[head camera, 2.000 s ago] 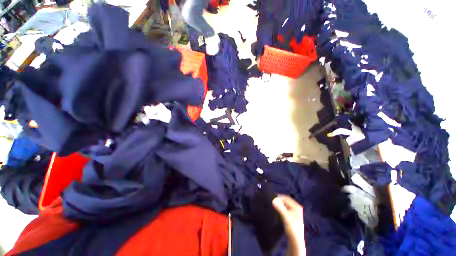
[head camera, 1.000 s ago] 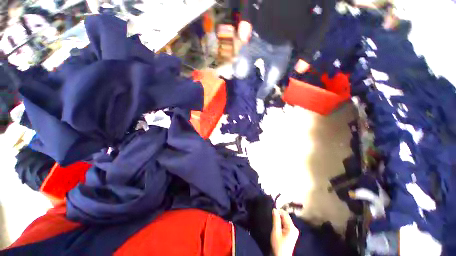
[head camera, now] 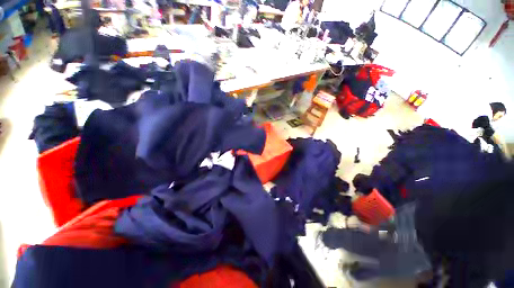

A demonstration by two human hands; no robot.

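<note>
A large heap of dark navy cloth (head camera: 186, 135) stands directly in front of me, left of centre. White scraps (head camera: 218, 161) show in its folds. Red cloth or bin edges lie around its base, with a red crate (head camera: 58, 179) at its left and another red crate (head camera: 269, 153) behind it on the right. Neither of my hands can be seen in the picture. The lower right is dark and blurred.
More navy cloth (head camera: 315, 177) and a small red crate (head camera: 373, 207) lie on the floor to the right. A big dark pile (head camera: 439, 157) is at the right, with a person (head camera: 489, 126) beyond. Worktables (head camera: 276, 74) stand behind. Red extinguisher-like items (head camera: 416, 99) are near the wall.
The view has lifted and turned, showing the tables, wall and windows. The hand seen earlier at the bottom centre is out of the picture. The navy heap sits farther right in view.
</note>
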